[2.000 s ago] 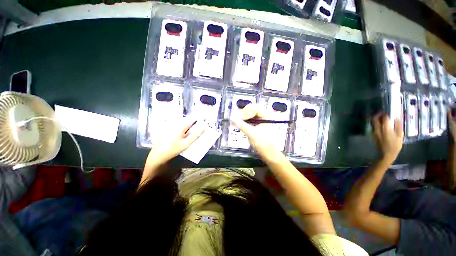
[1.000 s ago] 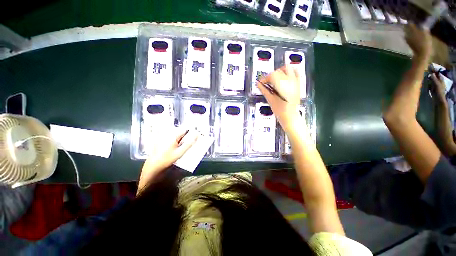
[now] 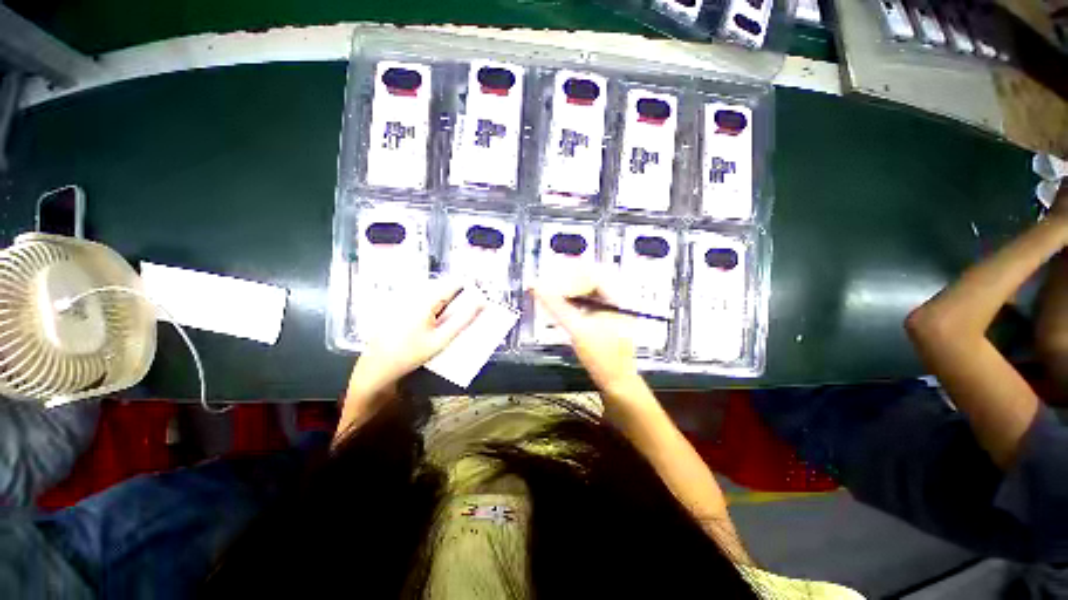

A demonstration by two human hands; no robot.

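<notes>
A clear blister tray [image 3: 553,215] holds two rows of white parts with dark ovals; the far-row parts [image 3: 572,147] also show red marks. My left hand [image 3: 412,328] holds a small white slip [image 3: 474,349] over the near row's left side. My right hand [image 3: 595,326] holds a thin dark tool, perhaps tweezers [image 3: 638,312], over the near row's middle part. The tool's far end points right. My right fingertips are close to the slip's right corner; whether anything tiny is between them is too blurred to tell.
A cream fan [image 3: 76,316] with a white cable stands at the left edge. A phone-like device [image 3: 61,212] lies behind it, a white paper strip [image 3: 214,301] beside it. Another person's arm [image 3: 990,316] is at the right. More trays [image 3: 744,21] lie beyond the pale rail [image 3: 211,49].
My right hand has come back from the far row's right side to the near row's middle, still with the tool. The neighbour's arm has lowered, and the tray at the right is gone from view.
</notes>
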